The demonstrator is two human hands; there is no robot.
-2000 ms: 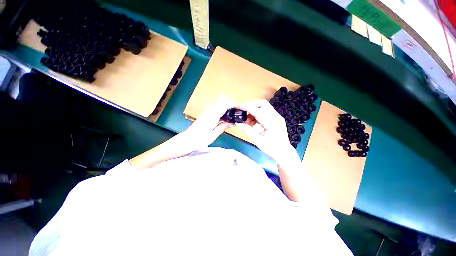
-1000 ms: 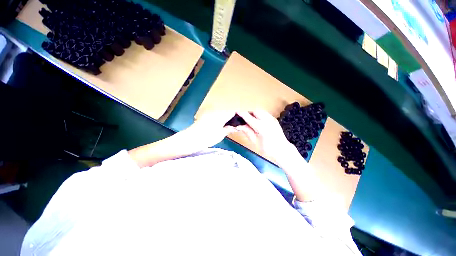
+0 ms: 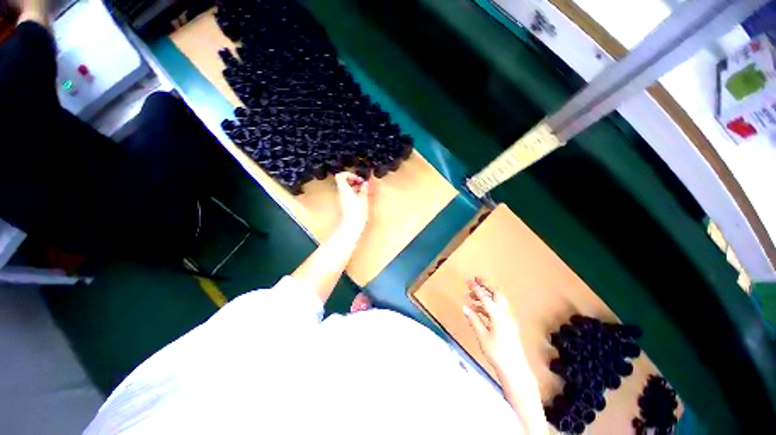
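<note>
My left hand point(image 3: 353, 200) is at the front edge of the dense black pieces point(image 3: 315, 110) on the left-hand board point(image 3: 400, 208). Its fingertips touch or nearly touch a black piece there; whether they grip it is unclear. My right hand point(image 3: 492, 316) is above the middle board point(image 3: 502, 246), fingers loosely bent and apart, with nothing visible in it. A loose cluster of black housings point(image 3: 587, 365) is beyond it, towards the lower right. Smaller black rings point(image 3: 657, 406) form a cluster further right, near the bottom.
The boards lie on a blue-green bench point(image 3: 404, 276). An upright post with a yellowish marked strip point(image 3: 519, 161) stands behind the gap between the boards. A white shelf point(image 3: 681, 170) runs along the upper right. A person in dark clothing point(image 3: 94, 170) is at the left.
The view has swung left. My hands, earlier together around a black piece, are now apart: the left has reached the packed pieces, the right is over the middle board.
</note>
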